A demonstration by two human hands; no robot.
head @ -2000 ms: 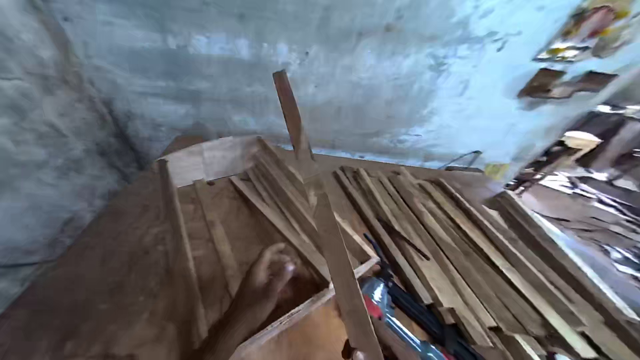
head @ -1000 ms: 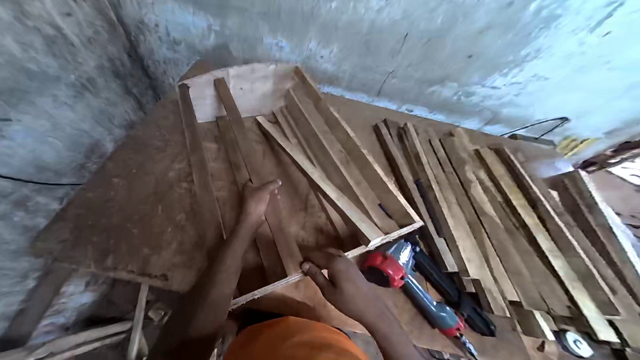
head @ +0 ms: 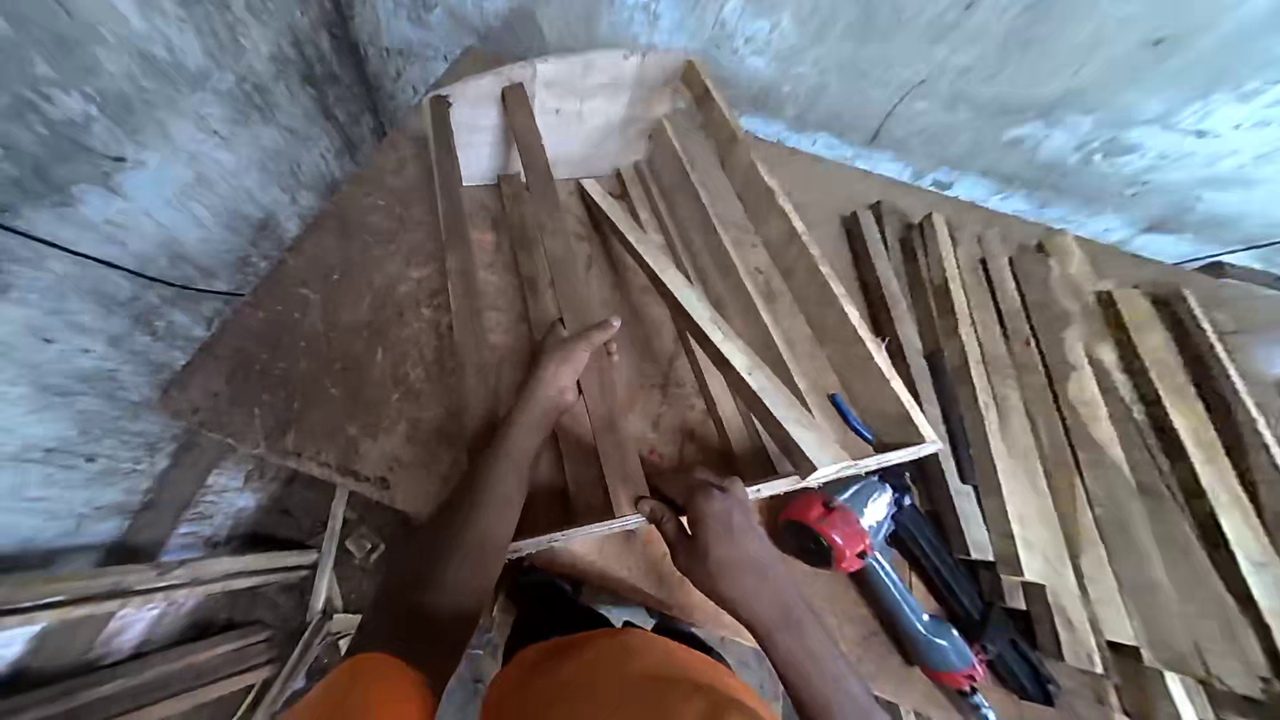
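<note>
A wooden frame [head: 850, 285] with a pale curved end panel [head: 610, 110] lies on the brown workbench. My left hand [head: 575, 365] grips a long wooden slat [head: 560, 240] around its middle; the slat's far end rests against the pale panel. At the slat's near end, my right hand [head: 705, 515] holds it at the frame's near edge, the fingers partly hidden behind that edge. A lighter wooden strip [head: 710, 325] lies slantwise inside the frame, among several other slats. A red and grey pneumatic nailer [head: 865, 540] lies just right of my right hand.
Several wooden strips [head: 1050, 400] lie side by side on the right of the workbench [head: 330, 330]. A painted wall [head: 1000, 90] stands behind it. More wood pieces [head: 170, 640] are stacked below at the lower left. A blue-handled thing [head: 850, 420] lies in the frame's near right corner.
The slat, raised above the frame two seconds ago, now lies lengthwise inside it. My right hand has come to the frame's near edge. The view has tilted down.
</note>
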